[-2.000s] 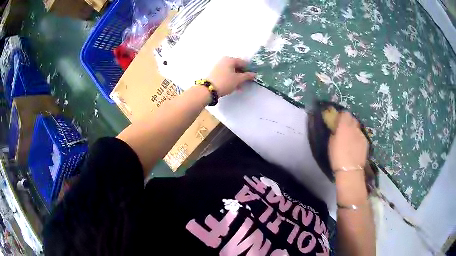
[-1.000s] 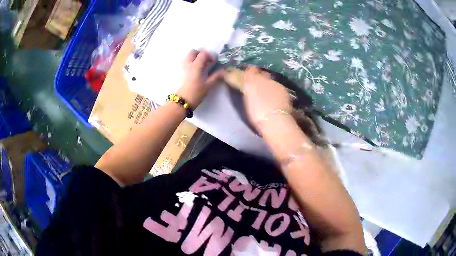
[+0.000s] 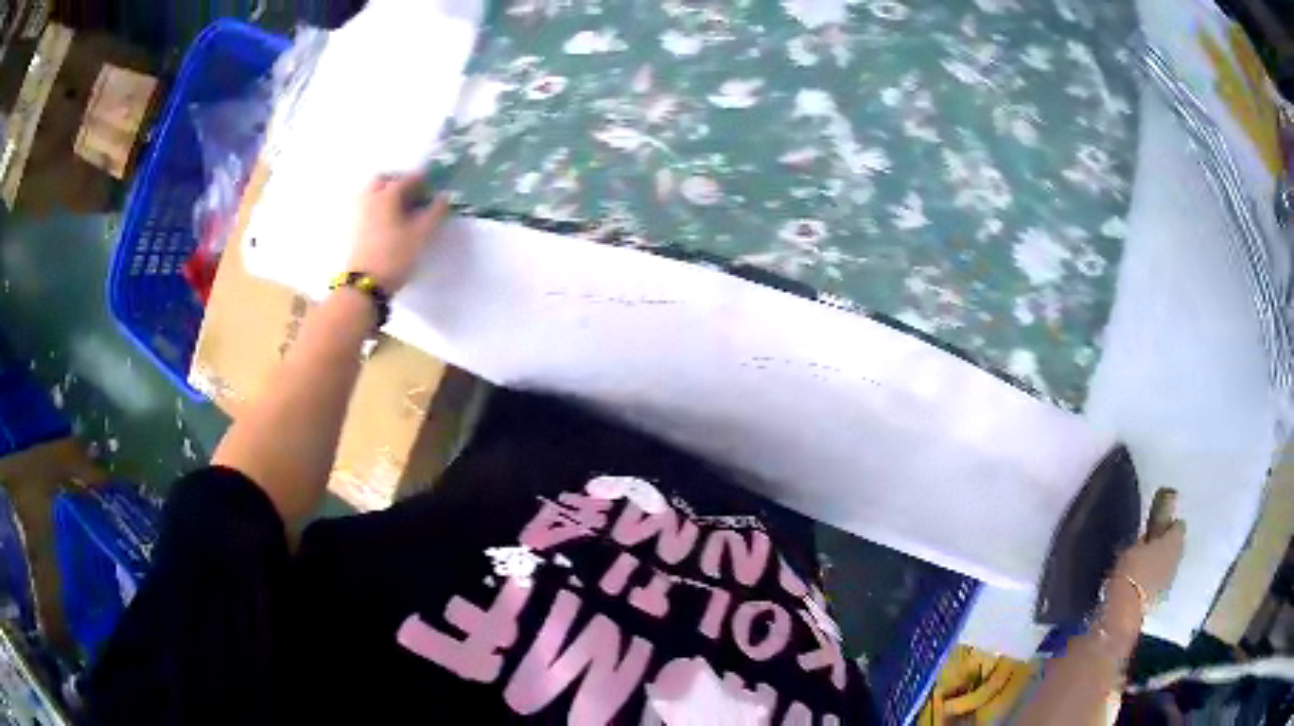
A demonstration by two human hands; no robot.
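Note:
The green floral garment [image 3: 795, 156] lies spread flat on the white pressing table [image 3: 681, 355], its dark near edge running across the table. My left hand [image 3: 402, 230] is at the garment's near left corner, fingertips at the cloth edge; whether it pinches the cloth is not clear. My right hand [image 3: 1157, 556] holds the steam iron [image 3: 1093, 539] by its tan handle at the table's right near end. The iron is tilted, its dark soleplate showing and its tip pointing away from me, clear of the garment.
A brown carton [image 3: 390, 411] stands against the table's near left, with a blue basket [image 3: 156, 241] holding plastic and something red behind it. Another blue basket [image 3: 930, 645] is below the near right edge. Striped strips [image 3: 1228, 185] and yellow shapes [image 3: 1249, 99] lie at the far right.
The iron has moved from beside my left hand, at the garment's edge, to the right end of the table, off the cloth. My left hand stays at the left corner. The view has shifted.

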